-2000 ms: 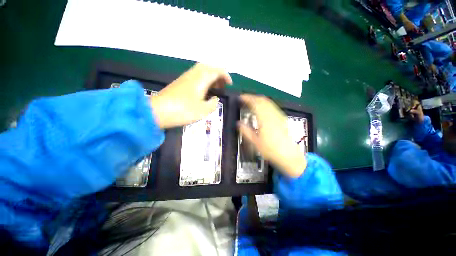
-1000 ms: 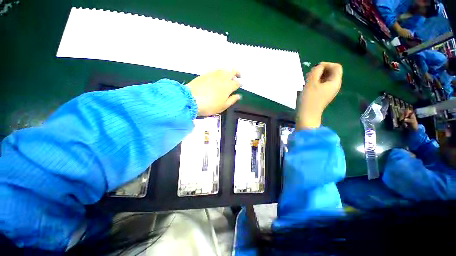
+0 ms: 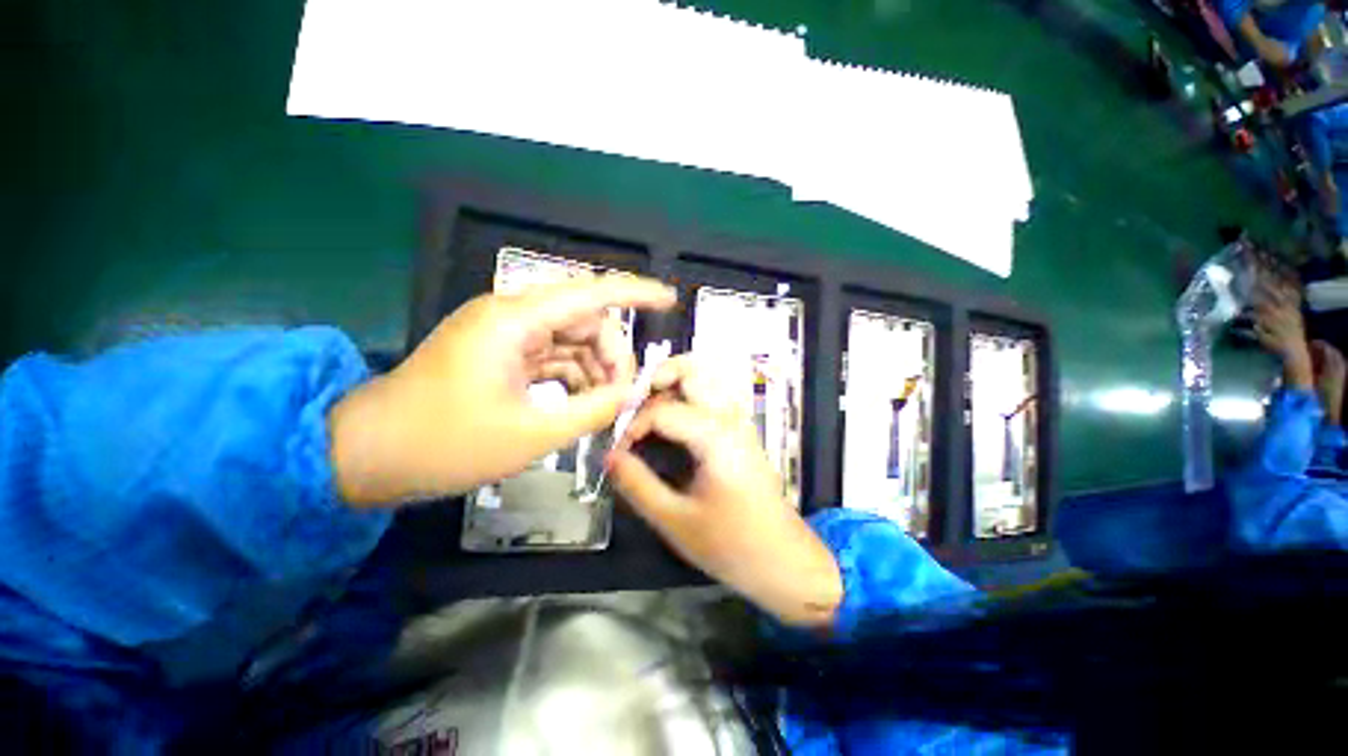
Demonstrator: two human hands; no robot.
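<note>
The black foam tray holds several silver-white phone frames in a row. My left hand is over the leftmost phone frame, forefinger stretched out. My right hand is beside it, partly over the second phone frame. A small white strip lies between the fingertips of both hands. The right fingers look closed on it; whether the left fingers also grip it is unclear. The third phone frame and the fourth phone frame are uncovered, each with a dark strip inside.
White saw-tooth-edged sheets lie beyond the tray on the green bench. A clear crinkled plastic sleeve lies at the right. Another person's hands and blue sleeves are at the far right.
Both my hands have come together over the left part of the tray, with a white strip between them. The view has shifted, and the tray's right-hand frames are now uncovered.
</note>
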